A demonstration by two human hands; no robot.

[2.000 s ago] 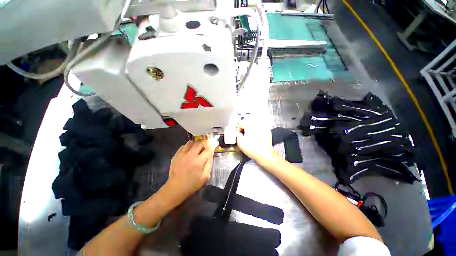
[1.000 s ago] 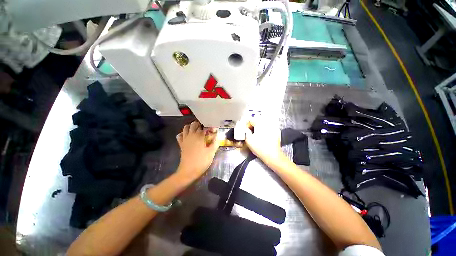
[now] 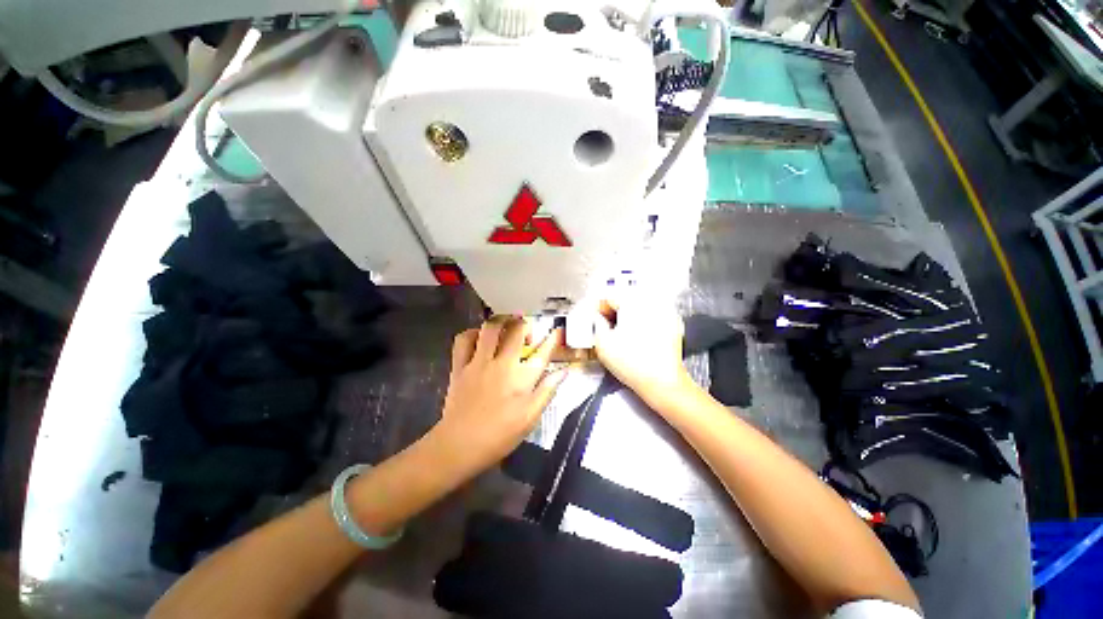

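A black zipper piece point(image 3: 569, 453) with a thin pale line runs from under the white sewing machine head point(image 3: 508, 181) towards me, over a black fabric strip point(image 3: 629, 505). My left hand point(image 3: 498, 377) lies at the left of the metal and yellow clamp point(image 3: 578, 356), fingers spread at its edge; whether it pinches anything is hidden. My right hand point(image 3: 641, 351) is at the clamp's right side, with its fingertips by the top end of the zipper piece. The fingers and head hide the needle area and what the right fingertips hold.
Black strips are stacked point(image 3: 556, 571) at the near edge. A crumpled black heap point(image 3: 242, 375) lies left. Fanned zippers point(image 3: 907, 351) lie right, with a red and black tool point(image 3: 873, 516) and black cord loop point(image 3: 925, 526) below. A blue bin point(image 3: 1070, 562) stands at far right.
My left hand has moved right and inward along the clamp, its fingers now closer to the needle area. My right hand stays by the clamp. The camera view has shifted slightly.
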